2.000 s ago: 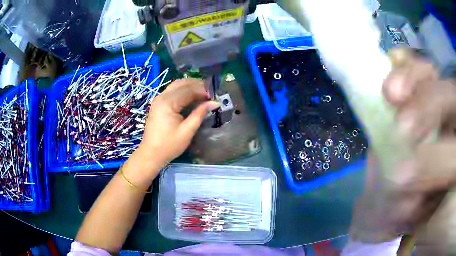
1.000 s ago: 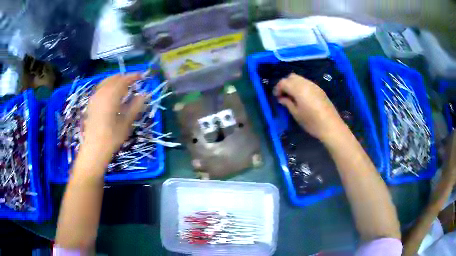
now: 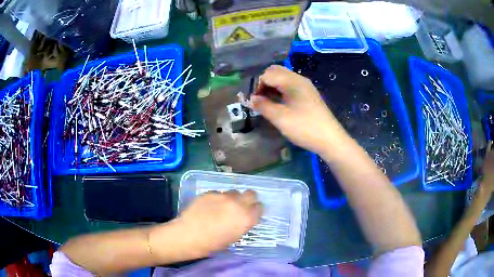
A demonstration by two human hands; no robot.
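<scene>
My right hand is at the silver die under the press head. Its thumb and fingertips are close together at the die's right part, which they partly cover; anything tiny between them cannot be made out. My left hand, slightly blurred, is palm down over the clear plastic box. Its fingers are bent over the rows of leads and hide the red ends; whether it holds a lead is hidden. The die sits on the brown-grey base plate.
A blue tray heaped with red-and-white leads is left of the press, another at the far left. The dark-bottomed ring tray is right, partly behind my right forearm. Further right are a tray of white leads and another person's arm.
My left hand has moved from over the left lead tray to over the clear box. My right hand has moved from the ring tray to the die. The view has shifted slightly.
</scene>
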